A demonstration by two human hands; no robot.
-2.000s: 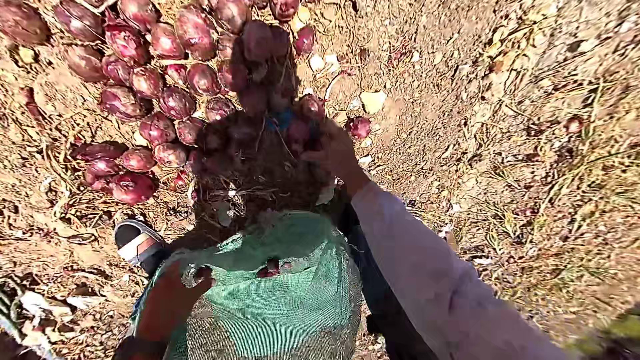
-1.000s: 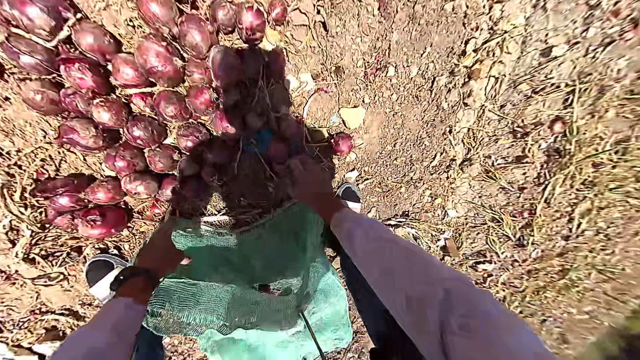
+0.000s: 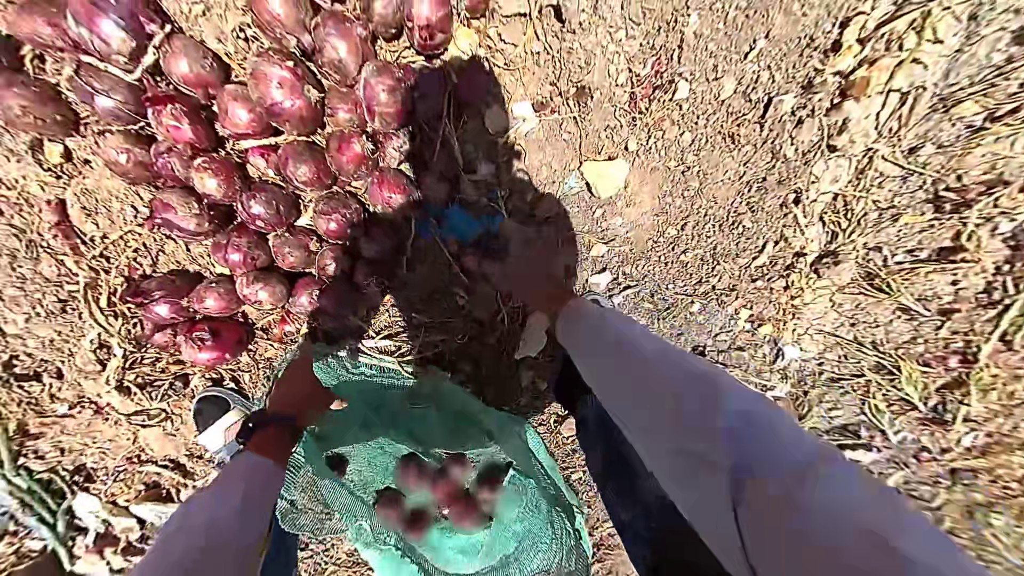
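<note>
My left hand, with a dark band at its wrist, grips the rim of a green mesh sack at the bottom centre. Inside the sack several red onions show, blurred. My right hand is in deep shadow above the sack, beside a blue thing on the ground; whether it holds anything is too dark to tell. A large group of red onions lies on the soil at the upper left, its right part in shadow.
Dry soil strewn with stalks spreads to the right. A pale stone or flake lies right of the shadow. My shoe stands left of the sack. Green stalks lie at the lower left.
Several onions now show inside the sack, where one second ago hardly any did. The sack's mouth is spread wider, and my right hand is farther from it.
</note>
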